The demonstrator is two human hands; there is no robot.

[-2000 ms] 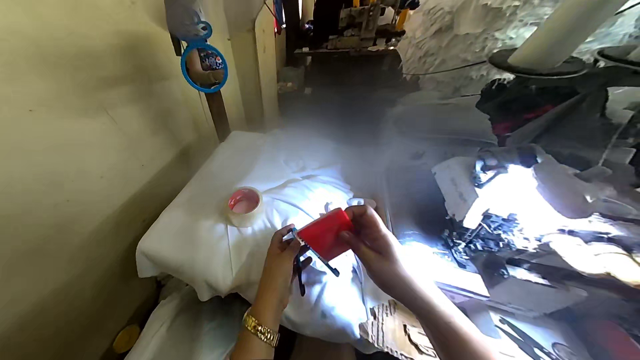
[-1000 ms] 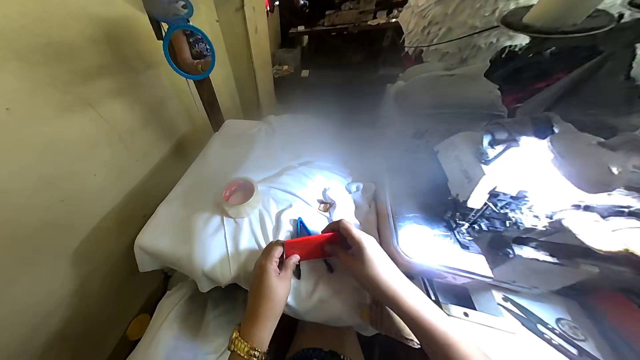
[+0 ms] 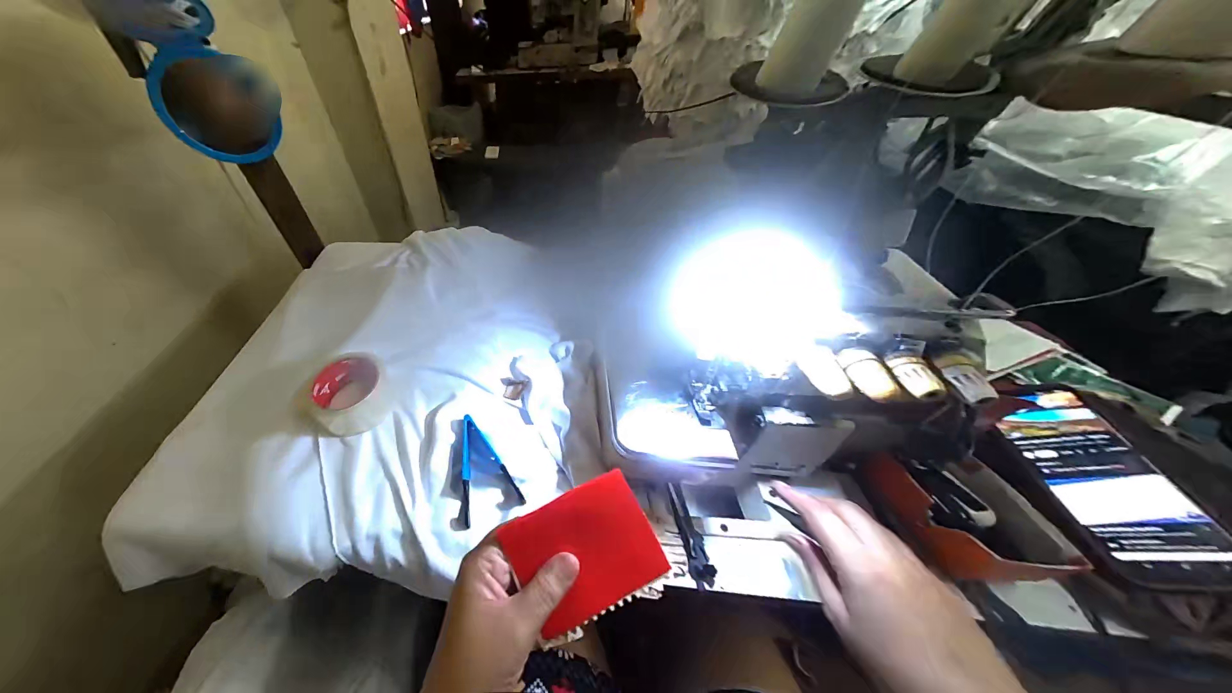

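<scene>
My left hand (image 3: 515, 602) holds a red piece of fabric (image 3: 587, 549) with a small pale trim along its lower edge, thumb on top. My right hand (image 3: 857, 568) is over the metal bed of a sewing machine (image 3: 760, 568), fingers spread a little; whether it grips anything small is unclear. Blue-and-black thread snips (image 3: 468, 462) lie on the white cloth (image 3: 404, 520) left of the machine. A roll of clear tape (image 3: 348, 393) with a red core sits farther left on that cloth.
A bright lamp glare (image 3: 756, 294) hides part of the machine. Thread spools (image 3: 914, 373) stand behind it. To the right are an orange open box (image 3: 1020, 568) and a lit smartphone (image 3: 1107, 481). A blue-framed mirror (image 3: 214, 104) hangs at the left wall.
My right hand has left the red piece and moved right to the machine bed. The red piece is now in my left hand only. The view has shifted markedly.
</scene>
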